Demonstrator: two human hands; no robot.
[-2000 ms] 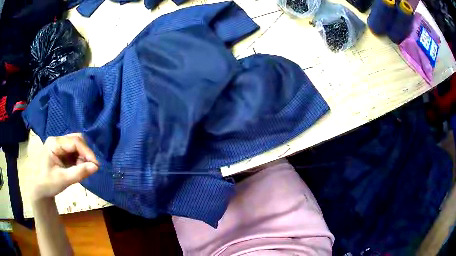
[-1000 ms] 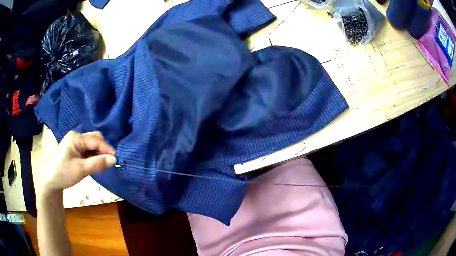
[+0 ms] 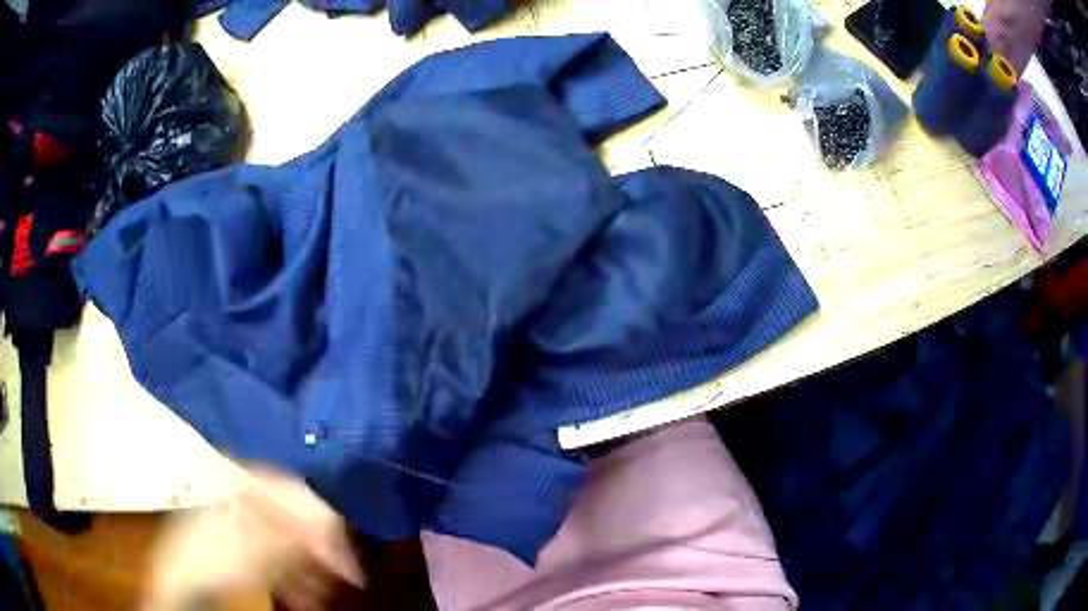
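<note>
A navy garment (image 3: pixel 477 215) lies spread over the table's near edge, with a smooth, darker lining area in its middle. A tiny silvery dot (image 3: pixel 310 438), perhaps a snap fastener, shows on its lower left part. A short stretch of fine thread (image 3: pixel 418 473) runs right of the dot across the cloth. My left hand (image 3: pixel 257 543) is strongly blurred below the garment's lower left edge; its fingers and anything in them cannot be made out. My right hand is out of the picture.
Two clear bags of tiny black pieces (image 3: pixel 842 125), thread cones (image 3: pixel 960 84), a dark flat phone (image 3: pixel 895 34) and a pink packet (image 3: pixel 1024 173) are at upper right. A black plastic bag (image 3: pixel 167 119) is at left. Dark cloth (image 3: pixel 907 466) hangs at lower right.
My left hand has left the silvery dot on the garment and moved down and right, below the cloth's edge. The long taut thread across to the right no longer shows. The view has shifted slightly.
</note>
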